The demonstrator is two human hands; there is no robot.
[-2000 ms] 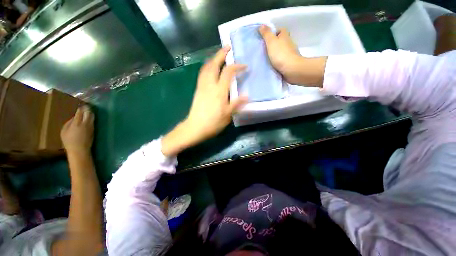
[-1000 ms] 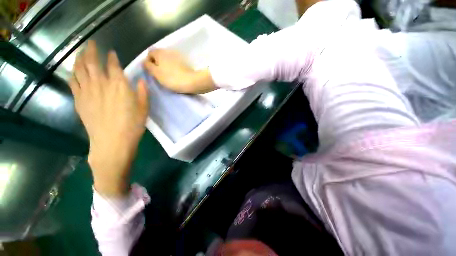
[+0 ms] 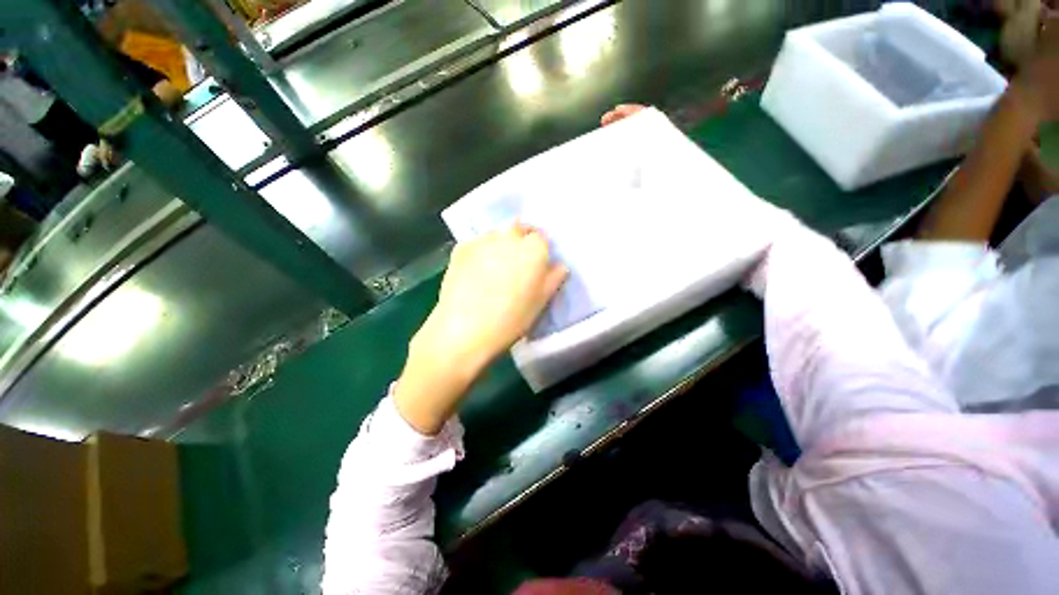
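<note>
A white foam box (image 3: 645, 320) sits tilted on the green bench in front of me. A flat white surface (image 3: 662, 209) covers its middle and right; I cannot tell whether it is a separate piece. A pale grey-blue wrapped product (image 3: 571, 291) shows at the box's left end. My left hand (image 3: 482, 291) lies over that end with its fingers curled on the wrap. My right hand (image 3: 624, 113) is mostly hidden behind the white surface; only its fingertips show at the far edge, and its sleeve meets the right side.
Another white foam box (image 3: 865, 128) with a grey wrapped thing inside stands at upper right, beside a neighbour's arm (image 3: 987, 174). A brown carton (image 3: 134, 511) is at lower left. Green posts (image 3: 221, 192) rise beside the shiny dark conveyor (image 3: 465, 128) beyond the bench.
My left hand has come down onto the box's left end. The flat white surface now covers the open inside, and my right hand has gone behind it. The view has swung back.
</note>
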